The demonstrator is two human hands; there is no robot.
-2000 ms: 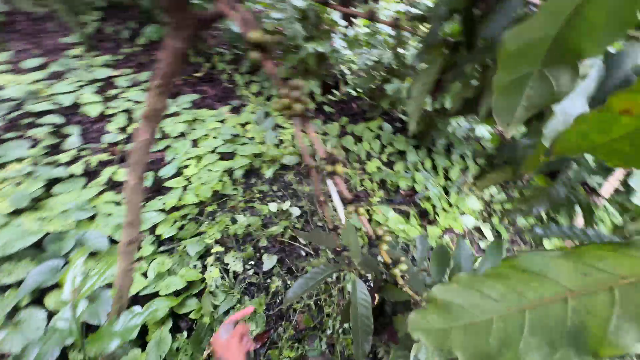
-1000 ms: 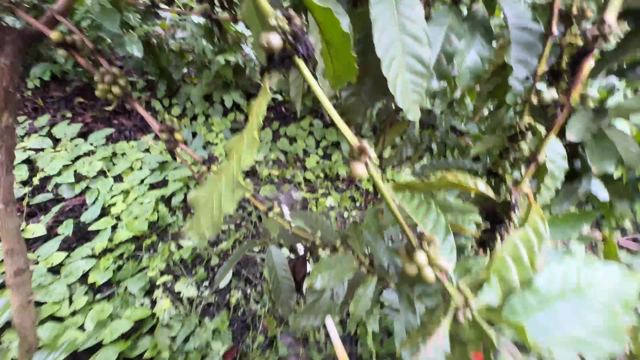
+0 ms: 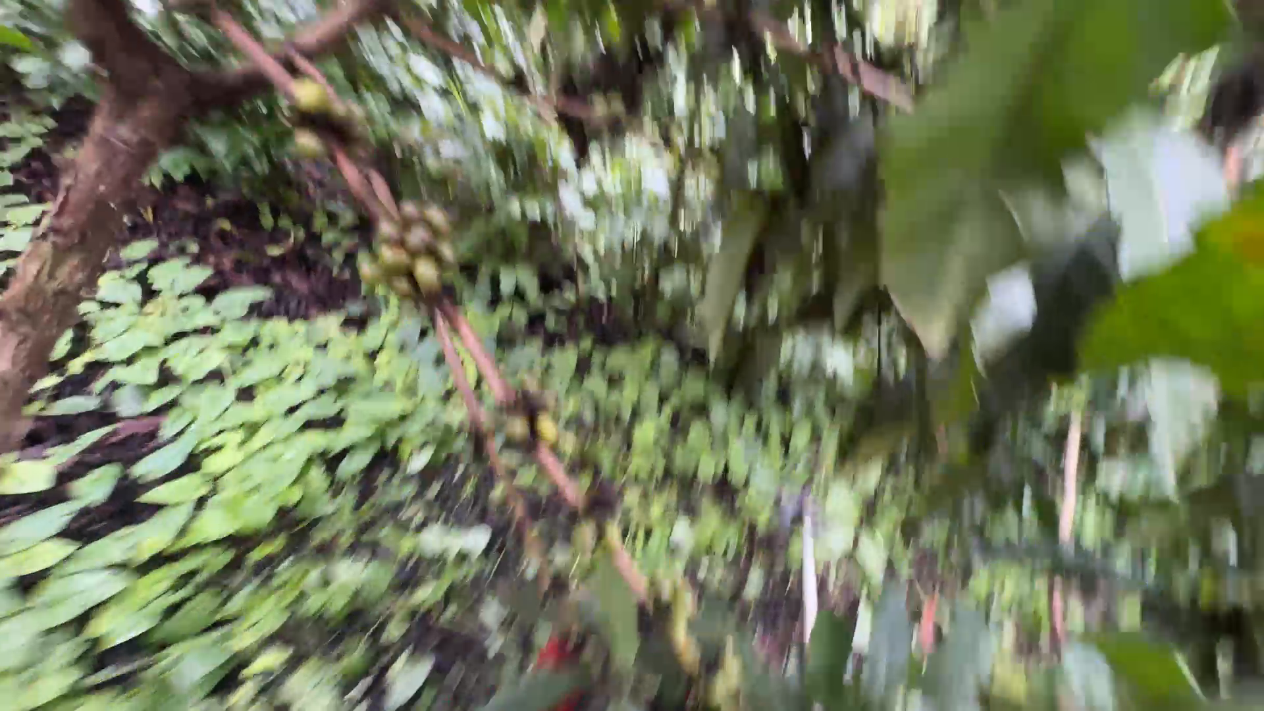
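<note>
Neither my left hand nor my right hand can be made out in the head view. A thin brown branch [image 3: 479, 351] slants from the upper left down to the lower middle. Along it sits a cluster of green, unripe coffee cherries [image 3: 410, 247], with a few more cherries [image 3: 311, 97] higher up. Large green leaves [image 3: 958, 168] hang close on the right, blurred. A small red thing [image 3: 558, 657], too blurred to name, shows low in the middle, partly behind leaves.
A thick brown trunk [image 3: 84, 217] forks at the upper left. Leafy ground cover [image 3: 207, 425] spreads over dark soil [image 3: 267, 247] on the left. A pale upright stick or stem [image 3: 810, 573] stands at the lower right of the middle. More foliage fills the back.
The fingers seen at the bottom two seconds ago are out of view. The view has swung, so the near green stem from one second ago no longer shows across the middle.
</note>
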